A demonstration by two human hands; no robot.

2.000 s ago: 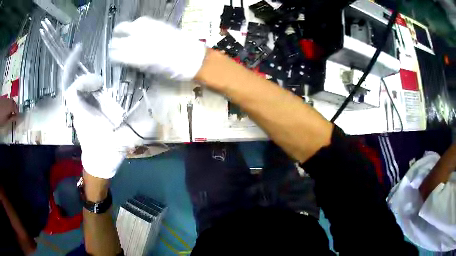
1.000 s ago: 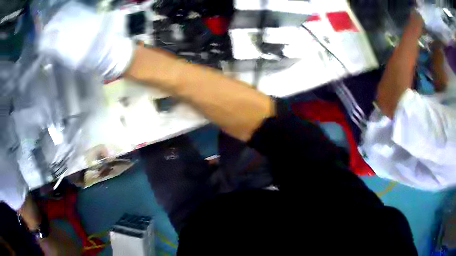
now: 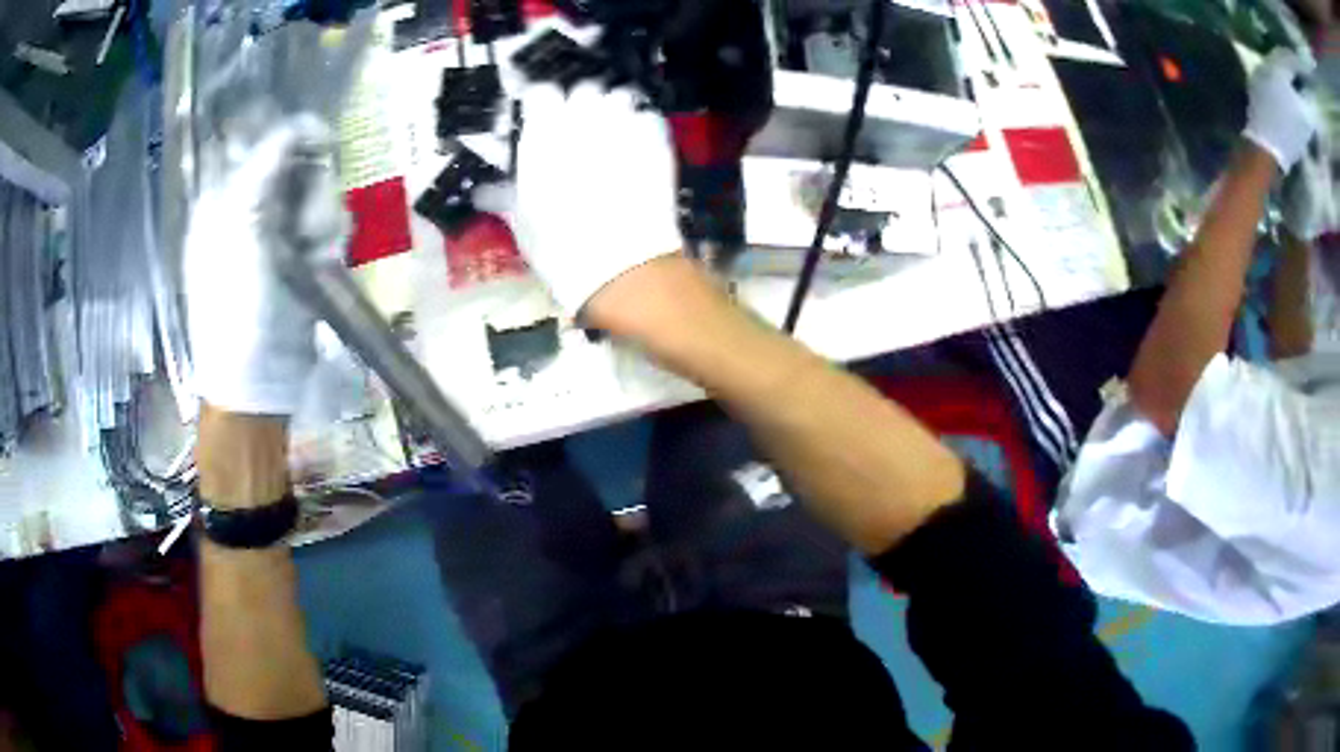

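My left hand (image 3: 253,279), in a white glove, is closed around a grey metal profile (image 3: 394,364) that slants down to the right past the bench edge; the grip is blurred. My right hand (image 3: 595,191), also gloved, lies over the heap of black plastic pieces (image 3: 469,103) at mid-bench. Its fingertips are at the pieces; whether it holds one cannot be told. One black piece (image 3: 523,345) lies apart, near the bench's front edge.
Metal profiles (image 3: 41,294) lie in a bundle at the left, with thin wires at their ends. A silver-white feeder (image 3: 845,206) stands right of the heap, with a black cord (image 3: 838,176) hanging before it. Another person's arm (image 3: 1205,279) is at right. Stacked profiles (image 3: 375,705) stand on the floor.
My left hand has come away from the bundle at left with one profile. My right hand has moved from the profiles to the black pieces. The view has shifted right.
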